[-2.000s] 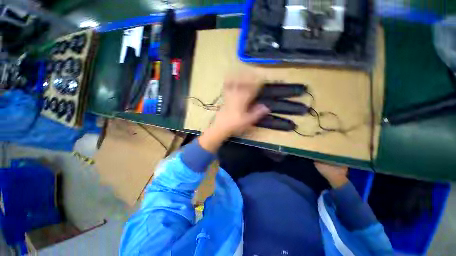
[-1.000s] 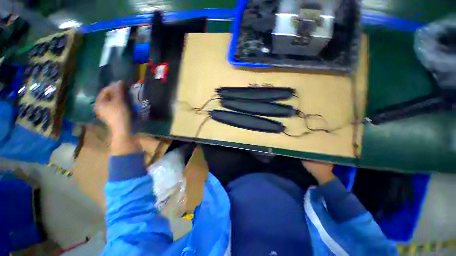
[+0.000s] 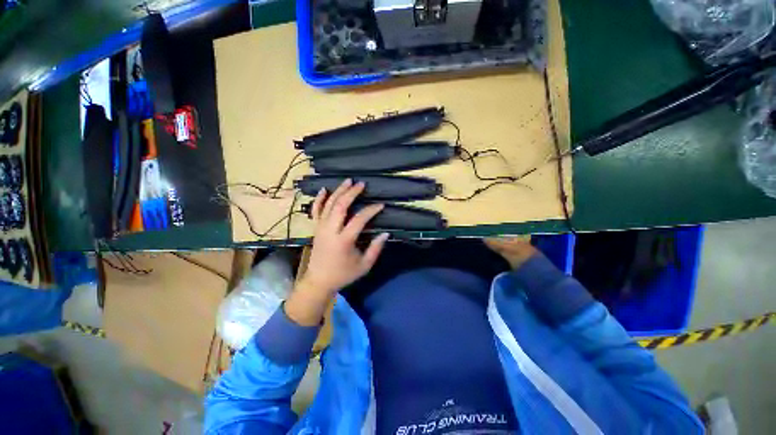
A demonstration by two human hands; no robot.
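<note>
Several black headband strips (image 3: 374, 130) lie side by side on the tan cardboard sheet (image 3: 264, 93), with thin wires curling from both ends. My left hand (image 3: 340, 234) lies palm down with its fingers spread over the two strips nearest the bench edge. The lowest strip (image 3: 413, 217) shows to the right of my fingers. My right hand (image 3: 513, 250) is at the bench's front edge, partly hidden, and its fingers cannot be made out.
The blue-rimmed parts tray (image 3: 340, 81) holds the metal screw feeder (image 3: 430, 24) at the back. The black screwdriver (image 3: 655, 109) and plastic bags lie right. Unworked strips (image 3: 99, 170) lie left by a red label (image 3: 182, 125). A blue bin (image 3: 693, 280) is below right.
My left hand has moved right from the left pile onto the cardboard. One more strip lies there beside the others. The view has shifted; my right hand has stayed near the bench edge.
</note>
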